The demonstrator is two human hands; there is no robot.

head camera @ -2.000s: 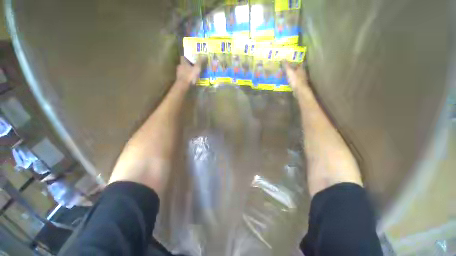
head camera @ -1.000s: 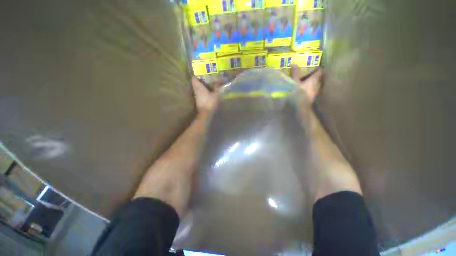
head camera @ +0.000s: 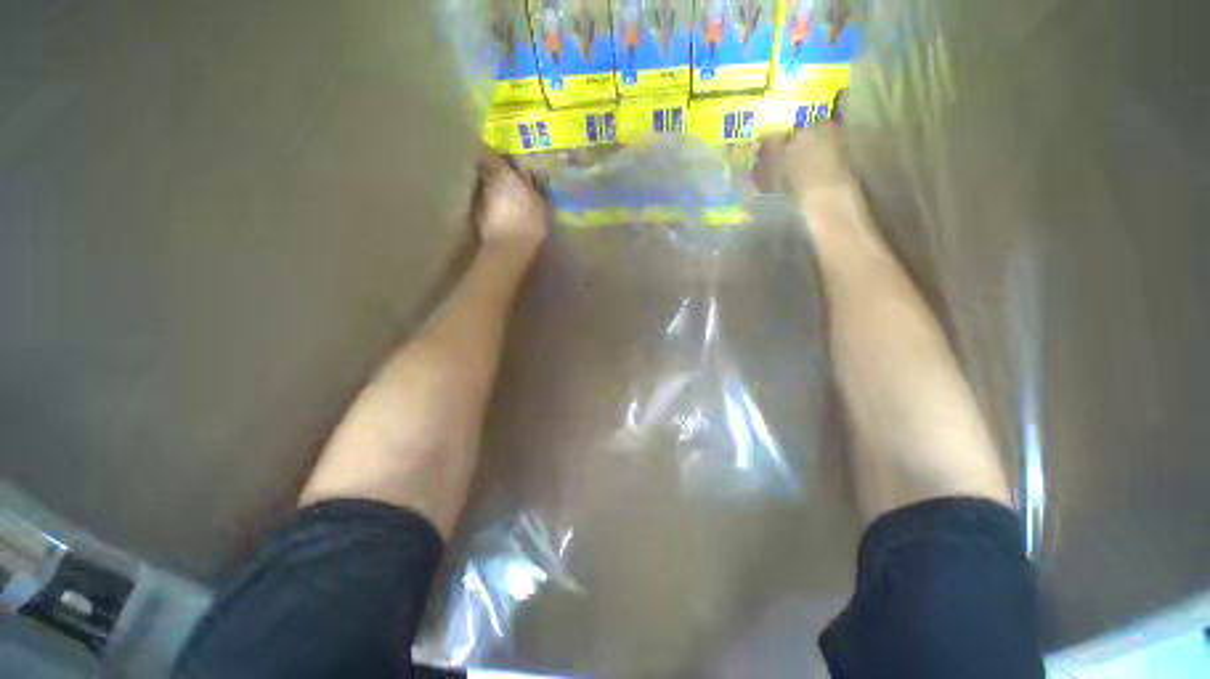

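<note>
Yellow retail boxes with blue picture panels stand in rows at the top of the view, inside the brown shipping carton. A front row of yellow boxes lies between my hands. My left hand is at the left end of this row and my right hand is at its right end, both gripping it from the sides. Clear poly bag hangs over the near side and partly covers the front row's lower faces. The fingertips are partly hidden and blurred.
The carton walls rise on both sides of my arms. Shiny folds of the bag lie near the bottom and along the right wall. Outside the carton, at the lower left, a dark object shows unclearly. A pale surface shows at the lower right.
The held row has moved against the rows behind it. Over the last second the boxes sit higher in view, my right hand has shifted up, and the bag's folds have changed shape.
</note>
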